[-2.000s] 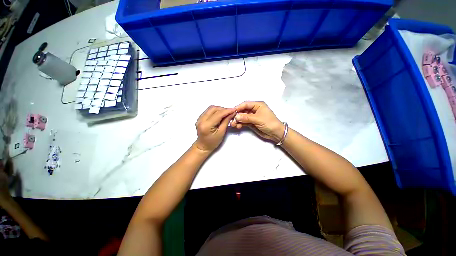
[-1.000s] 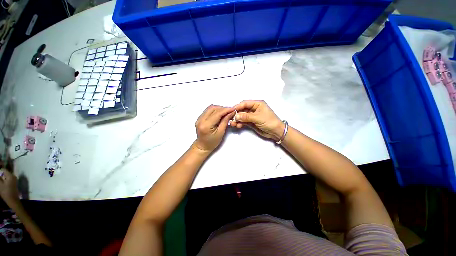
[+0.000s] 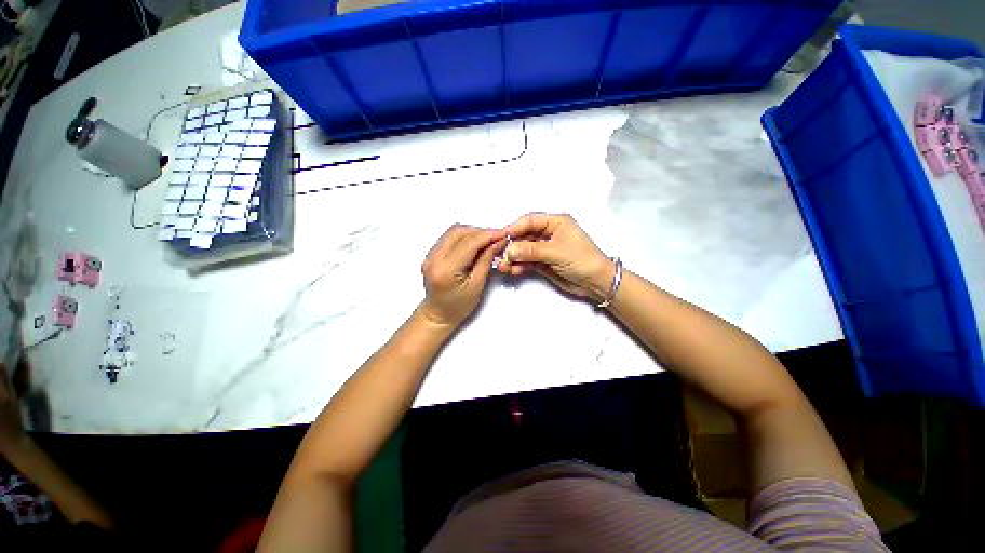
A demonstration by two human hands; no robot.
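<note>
My left hand (image 3: 458, 270) and my right hand (image 3: 553, 255) meet fingertip to fingertip above the middle of the white marble-patterned table (image 3: 356, 346). They pinch a tiny pale piece (image 3: 502, 257) between them. The fingers hide most of it, so its shape cannot be told. A bracelet is on my right wrist. White square pieces (image 3: 225, 162) lie in overlapping rows on a low clear box (image 3: 270, 243) at the left.
A large blue bin (image 3: 562, 65) stands at the far side. A second blue bin (image 3: 864, 238) at right holds pink parts (image 3: 942, 140) on a white liner. A bottle (image 3: 119, 151), pink housings (image 3: 78, 269) and small loose parts (image 3: 117, 348) are at left. Another person's arm (image 3: 49, 475) shows lower left.
My hands stay almost in place, with only slight finger movement. The other person's hand at the left edge came into fuller view one second ago and has drawn back since.
</note>
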